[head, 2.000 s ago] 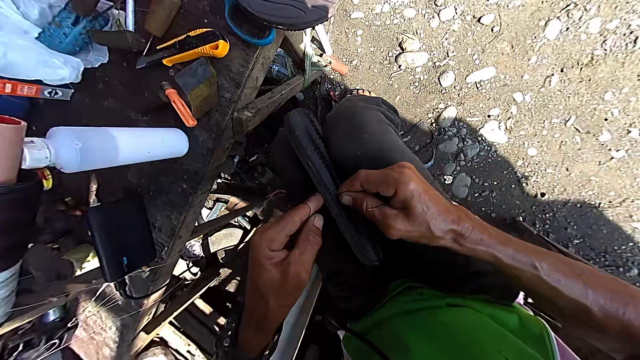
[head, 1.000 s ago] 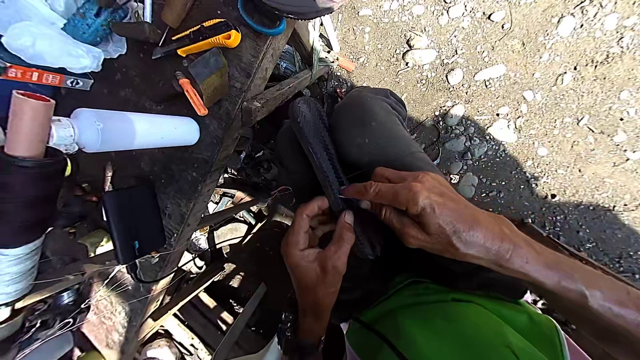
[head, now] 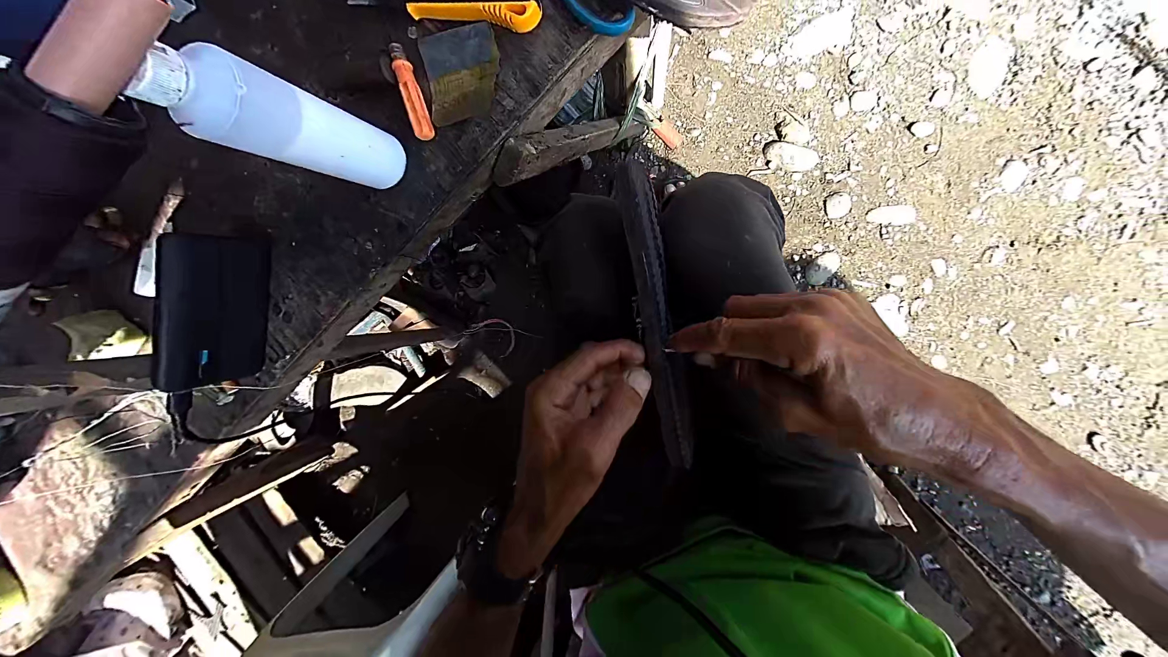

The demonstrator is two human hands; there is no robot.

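A long dark shoe sole (head: 650, 274) stands on its edge between my thighs, its ridged side showing. My left hand (head: 589, 401), with a watch at the wrist, is at the sole's left side, thumb and forefinger nearly together beside it; whether something thin is between them I cannot tell. My right hand (head: 776, 356) is at the sole's right side, its forefinger pointing at the edge and the other fingers curled. A small glint shows at that fingertip, too small to name. The undersides of the right fingers are hidden.
On the wooden bench (head: 365, 246) at left lie a white plastic bottle (head: 283, 114), an orange-handled tool (head: 412, 96), a block (head: 459, 73), a yellow utility knife (head: 479, 13) and a black case with a cable (head: 210, 310). Loose threads and wood scraps are at lower left; stony ground lies right.
My right hand has drawn back a little to the right of the sole, and my left fingers are now at its left side. The sole stands more upright in view. The view has shifted.
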